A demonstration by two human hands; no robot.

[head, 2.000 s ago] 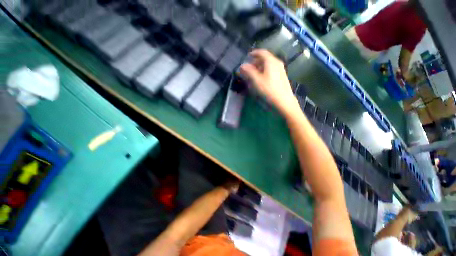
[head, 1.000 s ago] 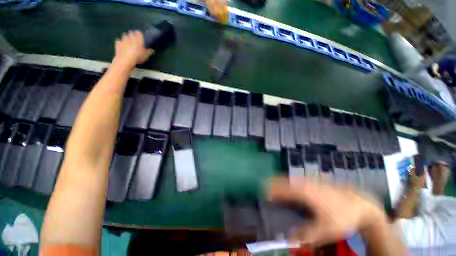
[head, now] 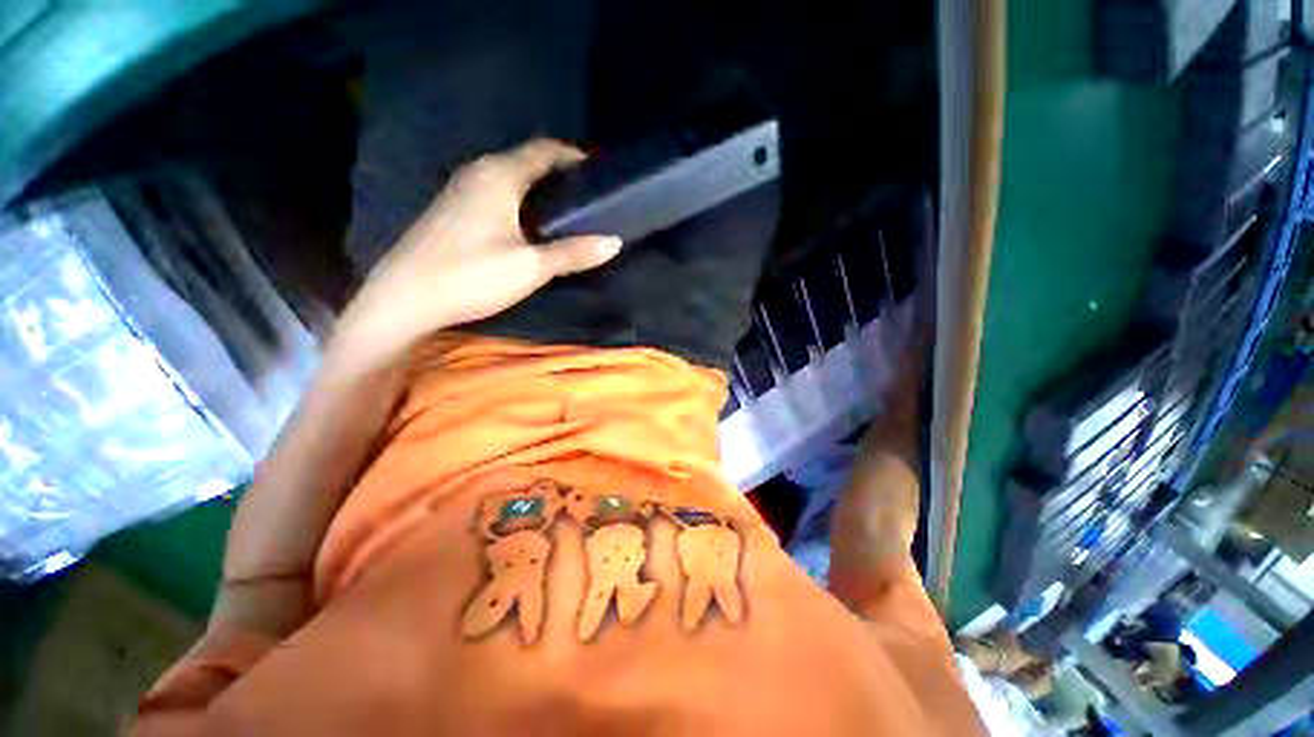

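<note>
My left hand holds a dark plastic housing by one end, thumb on one side and fingers on the other. The housing lies tilted above my lap, its long grey side and a small dark hole at the far end showing. A pale slotted carton with dark pieces between its dividers is beside my lap, under the bench edge. My right hand is at the carton's bench side, dim and blurred. Its fingers and anything in them cannot be made out.
The bench's wooden edge runs down the right, with its green top beyond. Rows of housings lie there, near the blue conveyor carriers. Clear plastic-wrapped goods are at the left. Another person's arm shows at the lower right.
The view has swung from the bench down to my lap. My left hand has come back from over the conveyor area and holds a housing at my lap. My right hand is now down beside the carton.
</note>
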